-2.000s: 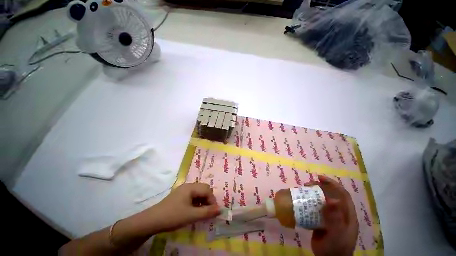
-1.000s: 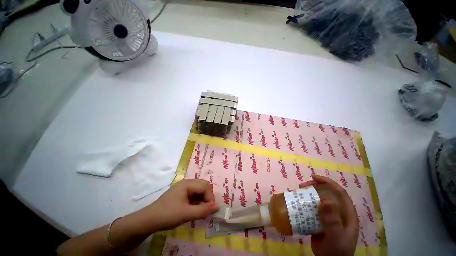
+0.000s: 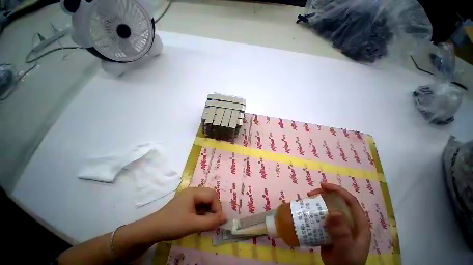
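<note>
My right hand [image 3: 345, 225] holds a clear glue bottle [image 3: 306, 221] with amber liquid and a white printed label, lying almost level. Its pale nozzle [image 3: 251, 229] points left, with the tip at a small pale piece [image 3: 235, 225] by my left fingertips. My left hand [image 3: 199, 209] has thumb and fingers pinched on that small piece; its far part is hidden by the fingers. Flat grey strips [image 3: 224, 239] lie on the pink printed board [image 3: 311, 150] under the nozzle. A neat stack of grey-beige tabs [image 3: 223, 115] stands at the board's far left corner.
Yellow tape [image 3: 290, 164] crosses the board. A crumpled white cloth [image 3: 140, 171] lies left of it. A white fan [image 3: 122, 33] stands at the back left. Plastic bags of dark pieces [image 3: 358, 31] lie at the back right, with a small bag [image 3: 438, 101] and a dark bag at the right edge.
The bottle and its nozzle have moved slightly left and down towards my left fingertips. My left hand keeps its pinch almost in place. The view has shifted a little.
</note>
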